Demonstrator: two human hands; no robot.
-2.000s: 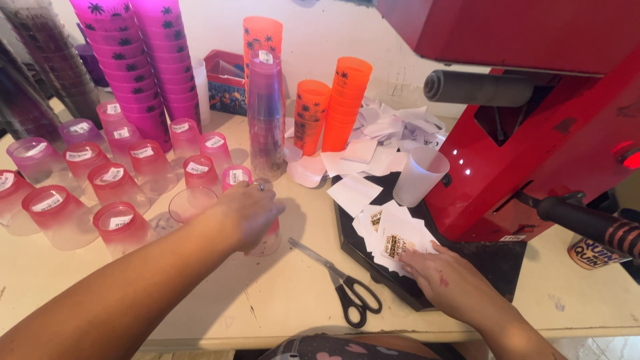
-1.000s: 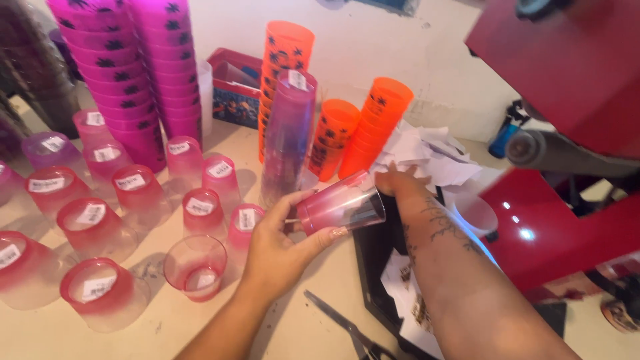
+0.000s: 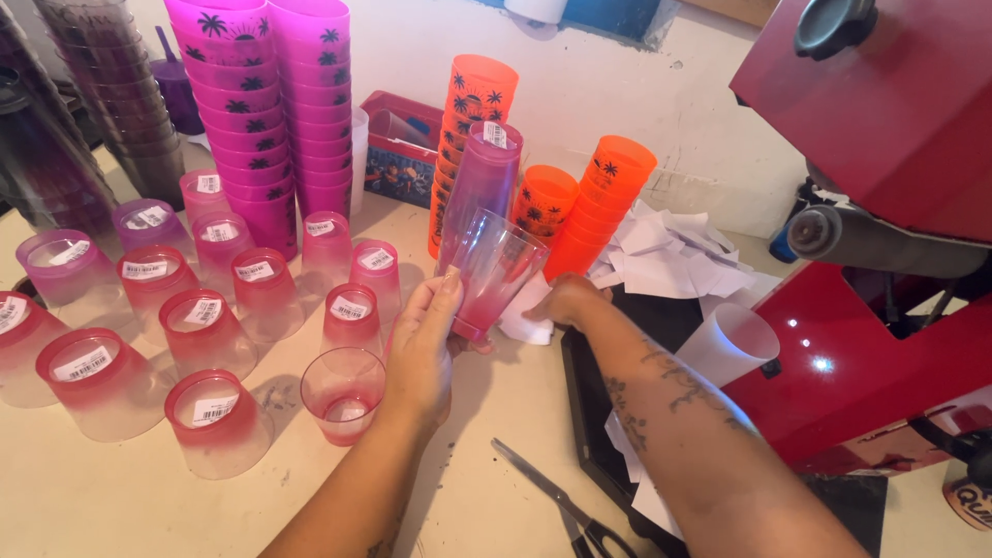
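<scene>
My left hand (image 3: 430,333) grips a clear plastic cup with a pink base (image 3: 500,271), tilted with its mouth up and to the right. To the right of that cup, my right hand (image 3: 575,301) touches a piece of white paper (image 3: 530,314); whether its fingers pinch it cannot be told. Behind the held cup rises a stack of purple and clear cups (image 3: 484,170). An upright clear cup with a red base (image 3: 342,395) stands left of my left wrist. Scissors (image 3: 558,496) lie on the table below my hands.
Several upside-down pink and red cups (image 3: 208,333) bearing labels cover the left side. Magenta (image 3: 248,132) and orange (image 3: 597,205) cup stacks stand behind. A red press machine (image 3: 845,364) with a black base is at right, beside loose white papers (image 3: 666,248) and a frosted cup (image 3: 728,341).
The held cup has turned from nearly sideways to mouth-up. Two seconds ago my right hand lay on printed papers on the machine's base; it is now by white paper near the orange cups.
</scene>
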